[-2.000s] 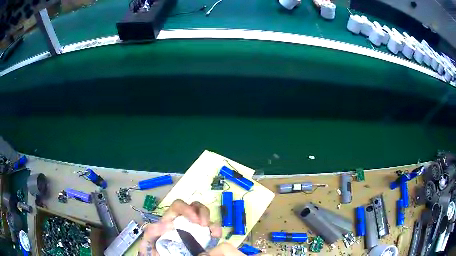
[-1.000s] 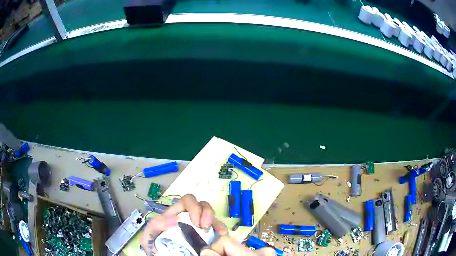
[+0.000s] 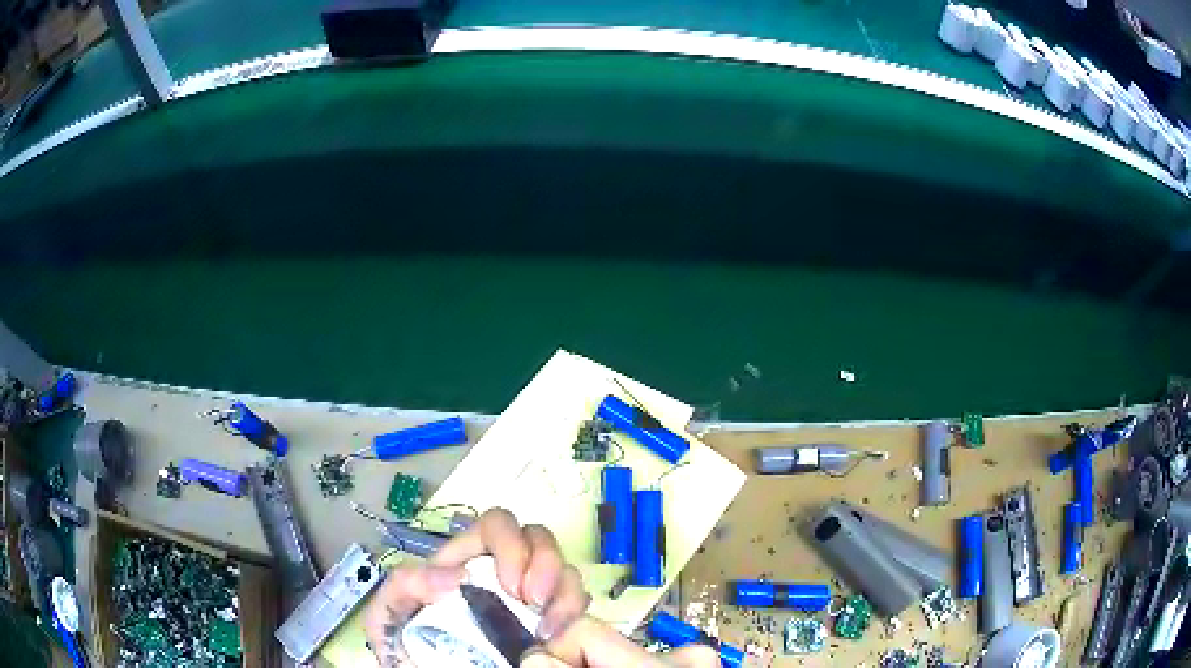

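A white round unit (image 3: 457, 639), which looks like a fan head, is at the bottom centre, cut off by the lower edge. My left hand (image 3: 425, 594) is curled around it from the left and top. My right hand (image 3: 607, 646) touches its right side with thumb and fingertips, partly out of the picture. A dark narrow strip (image 3: 494, 624) lies against the white unit between the hands; whether it is a tool or a part I cannot tell. Beyond the hands, a yellow sheet (image 3: 523, 444) carries blue cells (image 3: 617, 516) and a small green board (image 3: 592, 441).
A carton of green boards (image 3: 248, 574) stands at left. Grey housings (image 3: 862, 555), a grey cell (image 3: 803, 459) and more blue cells lie at right. Dark round parts (image 3: 1149, 483) are piled at the far right. A green belt (image 3: 588, 313) runs beyond, with white units (image 3: 1019, 63) lined up across it.
The view has shifted, so the bench items sit slightly higher and further right. My hands still hold the white unit, with the fingers slightly moved and the unit a little lower.
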